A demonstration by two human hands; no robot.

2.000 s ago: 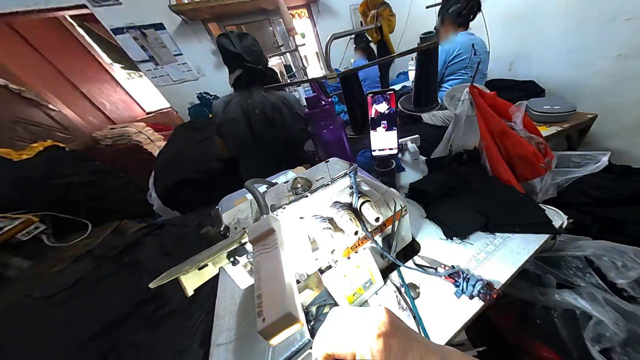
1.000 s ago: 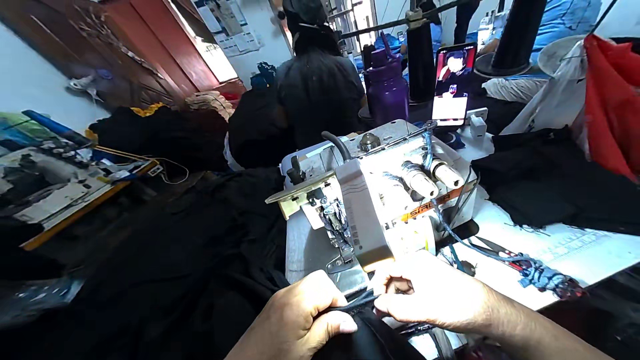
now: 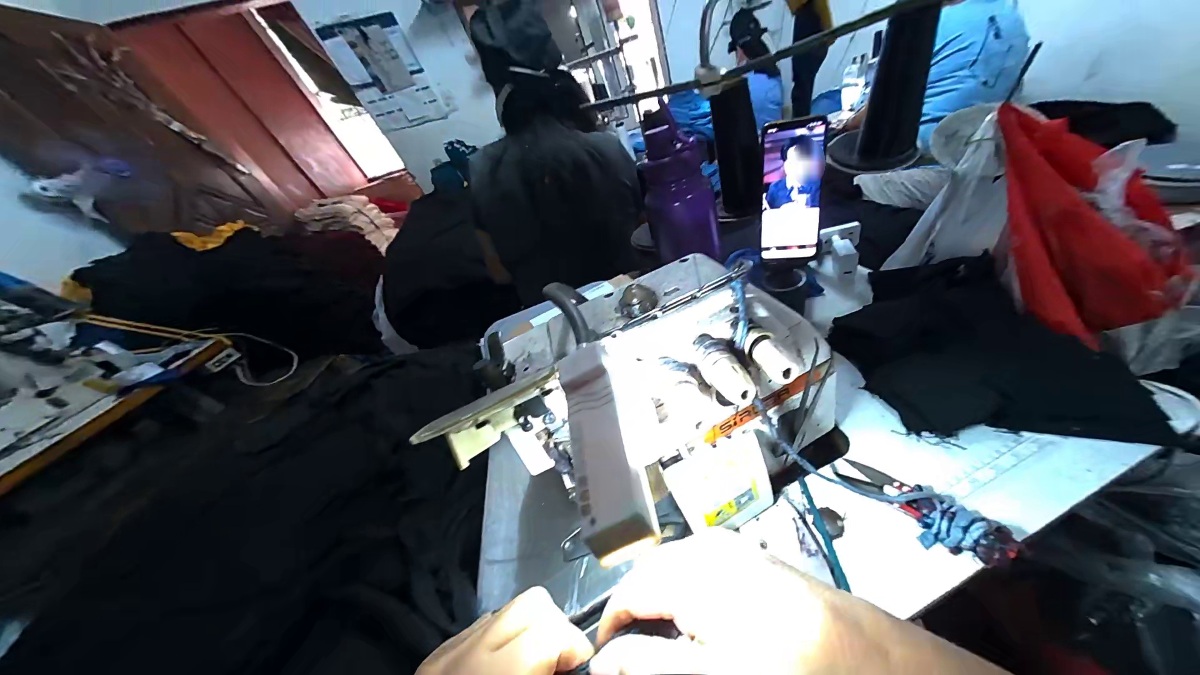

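An overlock sewing machine [image 3: 694, 375] with a white arm-shaped lamp [image 3: 609, 450] at its front stands on a white table [image 3: 994, 469]. At the bottom edge, just in front of the machine, my left hand [image 3: 516, 637] and my right hand [image 3: 712, 600] meet side by side. Dark cloth [image 3: 637, 630] shows between my right hand's curled fingers, and the left fingertips touch its edge; the rest of it is cut off by the frame. Strong light washes out the back of my right hand. Scissors wrapped in blue cord [image 3: 947, 520] lie on the table to the right.
Black fabric [image 3: 975, 366] lies at the table's right, beside a red plastic bag [image 3: 1078, 225]. Behind the machine stand a lit phone [image 3: 792, 192] and a purple bottle [image 3: 680, 202]. Heaped dark cloth [image 3: 262, 525] fills the left. A person in dark clothes [image 3: 553, 187] sits beyond.
Two seconds ago only one hand showed; both showed a second ago, pinching dark cloth near the machine's front. Now both are lower in view, at the bottom edge.
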